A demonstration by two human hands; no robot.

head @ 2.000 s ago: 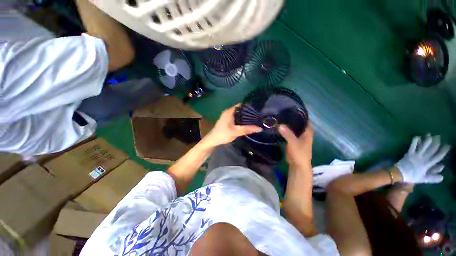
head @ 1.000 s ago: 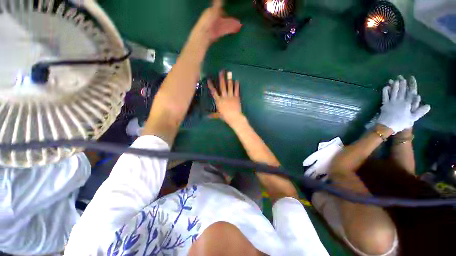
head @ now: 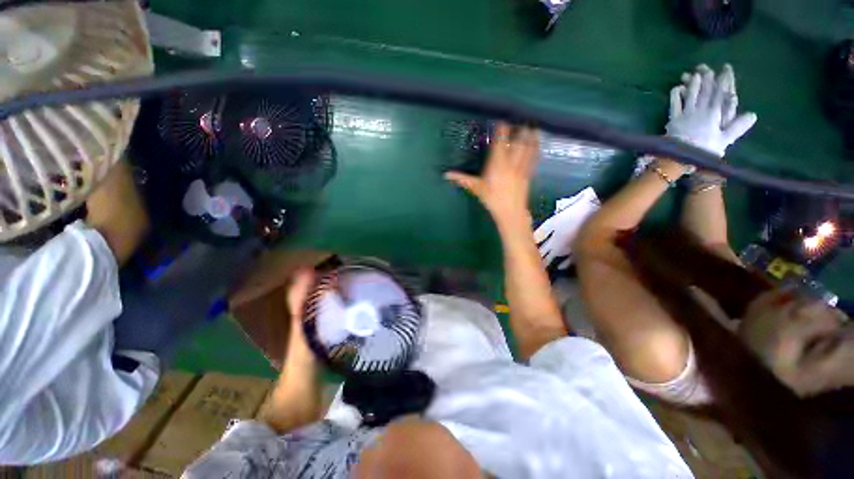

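A small black desk fan (head: 363,318) with pale blades showing inside its ribbed round head is close in front of my body. Its black base (head: 389,395) points down towards me. My left hand (head: 298,351) grips the left side of the fan head, partly hidden by it. My right hand (head: 506,178) reaches forward over the green bench (head: 393,206), blurred, with the thumb spread from the fingers. A dark round ribbed part, seemingly a grille (head: 465,137), lies beside its fingers; no grip on it shows.
Black grilles (head: 262,128) and a white-bladed fan (head: 217,206) stand left on the bench. A cream cooling fan (head: 66,122) and black cable (head: 375,86) cross the view. A gloved neighbour (head: 704,117) is right, another person (head: 56,346) left. An open carton (head: 267,304) is beside me.
My left hand has come back from over the bench and now holds a fan near my body. My right hand is still forward, now beside a dark ribbed part. The view has shifted.
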